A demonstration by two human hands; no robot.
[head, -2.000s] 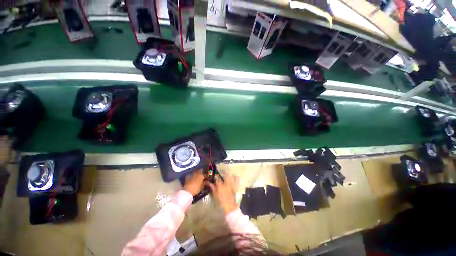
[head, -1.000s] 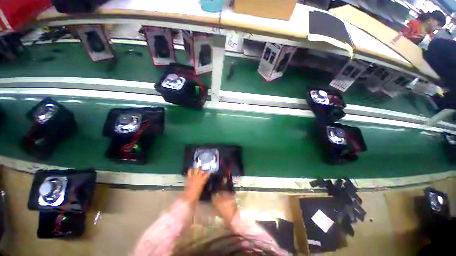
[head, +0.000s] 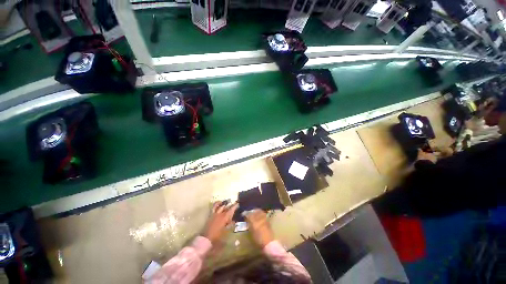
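Note:
Flat black foam pads (head: pixel 263 198) lie on the tan bench left of the open shallow carton (head: pixel 282 178). My left hand (head: pixel 222 215) is at the left edge of the pads with its fingers bent; whether it grips a pad is unclear. My right hand (head: pixel 257 221) is at the lower edge of the pads, fingers touching or very near them; its hold is also unclear. A small white slip (head: pixel 241 226) lies between my hands. Both hands are somewhat blurred.
Opened speakers, one of them here (head: pixel 176 111), stand on the green belt (head: pixel 233 105). Foam strips (head: pixel 317 145) are heaped behind the carton. A speaker (head: pixel 22 244) sits at the left edge. A large open carton (head: pixel 355 244) is at the bench edge. A person works at the right.
My hands have left the opened speaker at the belt edge and moved to the foam pads. That speaker now appears on the belt. The view has swung to the right and down.

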